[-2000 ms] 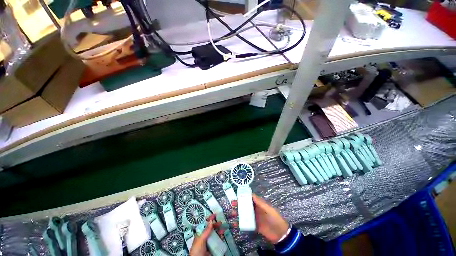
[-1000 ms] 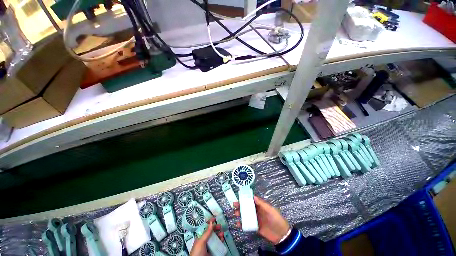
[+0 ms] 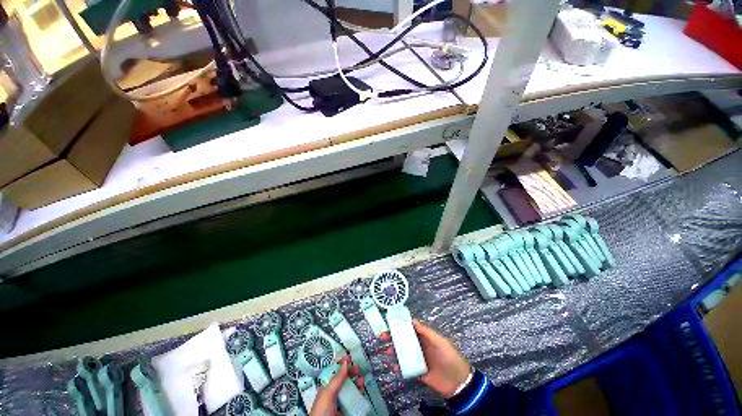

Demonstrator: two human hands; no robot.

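My right hand (image 3: 439, 359) holds a mint-green handheld fan (image 3: 405, 341) by its handle, head up, its dark-spoked grille facing me. My left hand (image 3: 332, 393) is at the bottom edge, partly cut off, with its fingers around a second mint-green fan (image 3: 318, 354) among the loose ones. Several loose fans (image 3: 254, 367) lie on the silvery wrap in front of me and to the left. A tight, slanted row of fans (image 3: 533, 258) lies at the right, beyond the post.
A white sheet (image 3: 189, 375) with a thin tool on it lies at left, beside a small fan group (image 3: 98, 385). A metal post (image 3: 498, 106) rises behind the bench edge. A green conveyor (image 3: 244, 252) runs under the white shelf (image 3: 390, 130). A blue crate (image 3: 651, 366) is at lower right.
The fan in my right hand has tilted slightly, its head shifting a little left. My left hand stays in about the same place.
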